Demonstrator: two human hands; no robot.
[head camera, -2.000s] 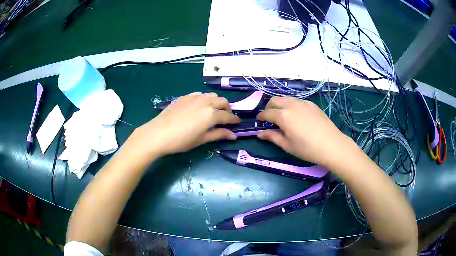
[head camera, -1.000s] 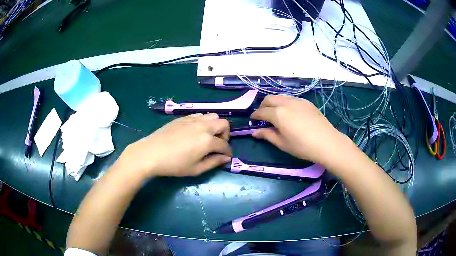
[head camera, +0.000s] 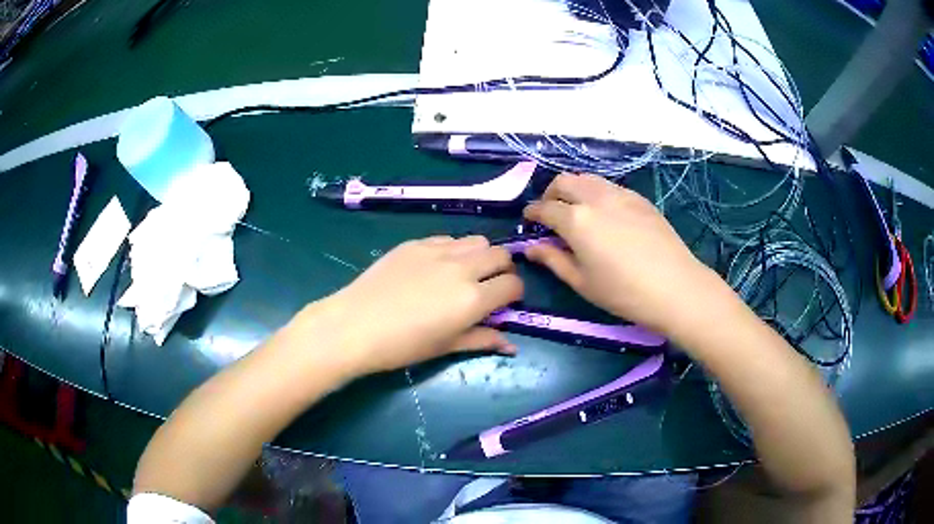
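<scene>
Several black and pink-lilac 3D pens lie side by side in front of me. The top pen has its tip to the left, beside whitish filament scraps. My right hand holds the rear of a second pen, whose front is hidden under my left hand. My left hand lies over the fronts of that pen and a third pen; its thumb is apart, and whether it grips anything is hidden. A fourth pen lies slanted nearest me, tip to the lower left.
A white board with black cords stands behind. Clear filament coils and scissors are at right. A pale-blue roll, crumpled white tissue, a flat white piece and another pen are at left.
My left hand has left the top pen, uncovering it, and moved down and then right, over the third pen's front. My right hand has stayed at the second pen's rear.
</scene>
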